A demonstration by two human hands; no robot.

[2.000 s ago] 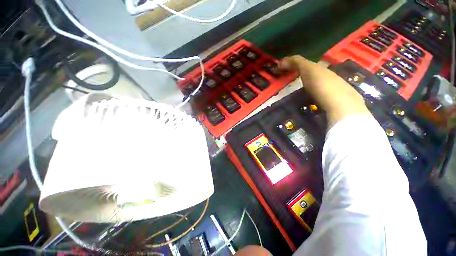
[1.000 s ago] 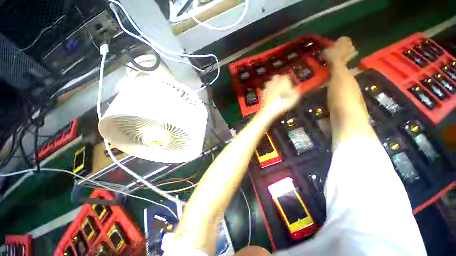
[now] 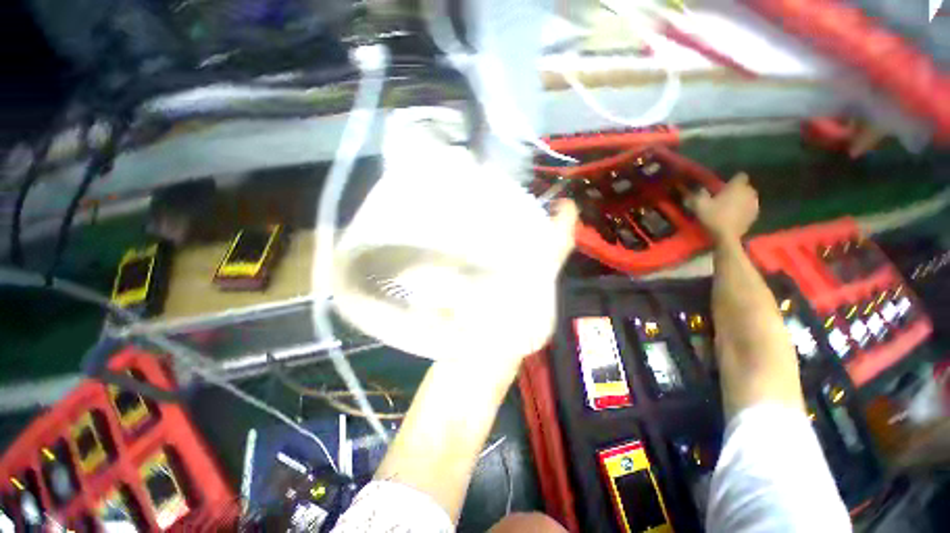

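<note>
A red tray (image 3: 651, 255) holds dark devices in two rows at the back, its near edge bowed. My right hand (image 3: 729, 208) is closed at its right end. My left hand (image 3: 563, 227) is at its left end, blurred and partly lost against the white fan; its fingers appear closed on the edge. In front, a black tray (image 3: 672, 416) holds two yellow-and-red devices, one with a white screen (image 3: 602, 362) and one nearer (image 3: 635, 487), beside devices showing dark backs with gold spots.
The white fan (image 3: 443, 271) stands left of the tray, over my left forearm. A second red tray (image 3: 906, 333) with devices is at right, another (image 3: 203, 474) at lower left. Two yellow-black devices (image 3: 250, 253) lie behind the fan's left side. A white cable (image 3: 333, 208) hangs in front.
My left hand has moved from over the tray to its left end. My right hand stays at the right end. The tray now looks bowed, and the view has swung left.
</note>
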